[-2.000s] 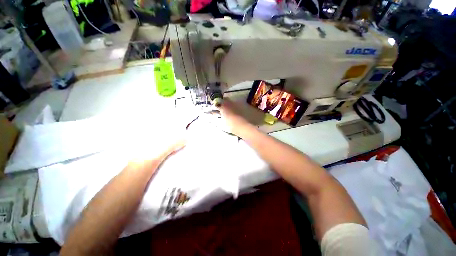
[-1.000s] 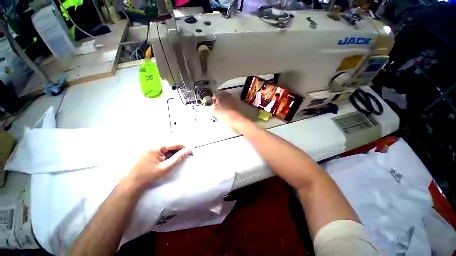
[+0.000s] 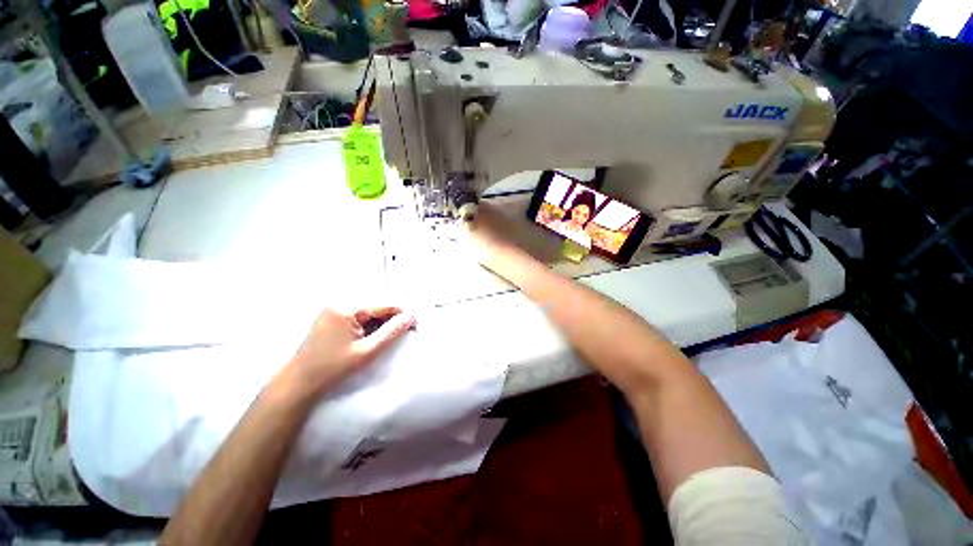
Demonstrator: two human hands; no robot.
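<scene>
A white garment piece (image 3: pixel 427 427) with a small dark motif lies over the table's front edge, partly over the red cloth (image 3: pixel 480 496). My left hand (image 3: pixel 347 343) rests on it, thumb and fingers together at its upper edge, pinching the cloth. My right hand (image 3: pixel 475 229) is at the needle area (image 3: pixel 443 203) of the off-white sewing machine (image 3: pixel 619 128). Glare blurs its fingers, so what they touch cannot be told.
A smartphone (image 3: pixel 589 217) leans under the machine arm beside a yellow pad (image 3: pixel 574 252). Black scissors (image 3: pixel 781 235) lie at the table's right end. A bright green holder (image 3: pixel 364 162) stands left of the needle. White pieces (image 3: pixel 822 416) lie at right over an orange-red crate (image 3: pixel 926 448).
Since two seconds ago, my left hand has moved back from the needle area towards the front edge, and the white piece has come with it. My right hand stays by the needle.
</scene>
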